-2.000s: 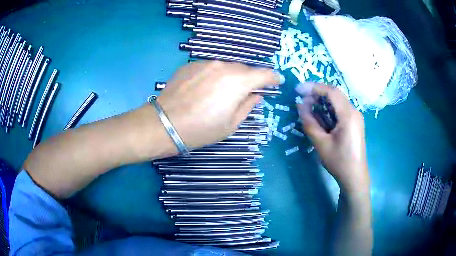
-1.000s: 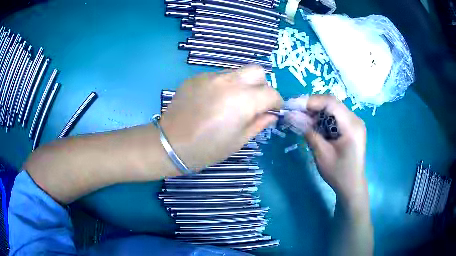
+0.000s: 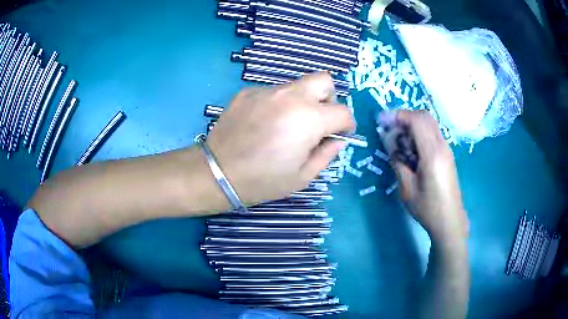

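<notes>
My left hand is over the middle of the central rows, its fingers pinched on a slim metal tube whose pale tip points right. My right hand is just to the right, curled around a bundle of dark round-ended tubes; its fingertips are blurred. The hands are apart. White plastic pieces lie in a heap behind and between the hands. The upper row of tubes and the lower row of tubes, some with pale ends, lie on both sides of my left hand, which hides part of them.
A clear bag of white pieces is behind the heap, with a tape strip beside it. More tubes fan out at far left, with a single tube apart. Thinner rods stand at far right.
Since one second ago, my hands have moved apart, and the tube's pale tip shows in my left hand. The view has shifted slightly.
</notes>
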